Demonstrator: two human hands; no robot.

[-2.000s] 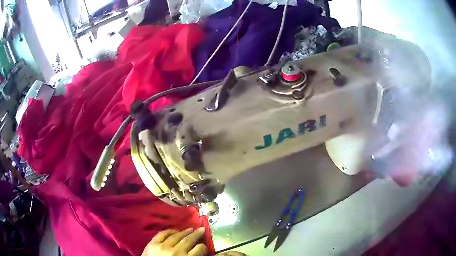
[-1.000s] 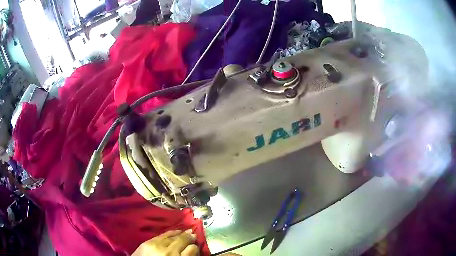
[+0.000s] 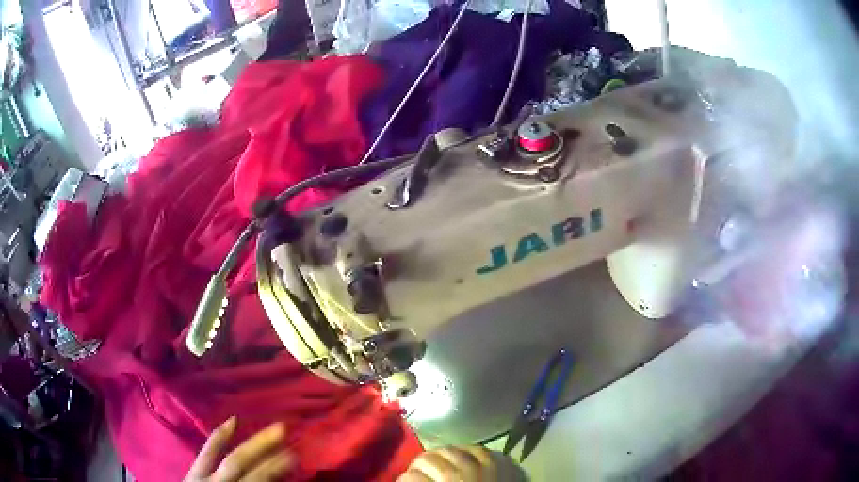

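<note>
Red fabric (image 3: pixel 348 428) lies heaped left of the machine and runs to the bright spot below the left end of the machine head (image 3: pixel 490 235), where the presser foot (image 3: pixel 400 384) shows small and glare hides the needle. My left hand (image 3: pixel 243 457) is over the fabric at the bottom edge, slightly blurred, with its fingers apart. My right hand (image 3: pixel 452 465) is cut off by the bottom edge, fingers curled at the fabric's right edge; whether it grips the cloth is hidden. Blue-handled thread snips (image 3: pixel 542 400) lie on the machine bed, right of my right hand.
The grey machine bed (image 3: pixel 527 344) extends under the arm, with the pale table (image 3: pixel 631 424) in front. A gooseneck lamp (image 3: pixel 207 315) hangs left of the head. Purple fabric (image 3: pixel 452 80) and clear plastic (image 3: pixel 381 21) lie behind. A blurred pinkish patch covers the far right.
My left hand has moved left from beside the presser foot and its fingers have spread. My right hand now shows more at the bottom edge. More orange-red fabric shows between the hands.
</note>
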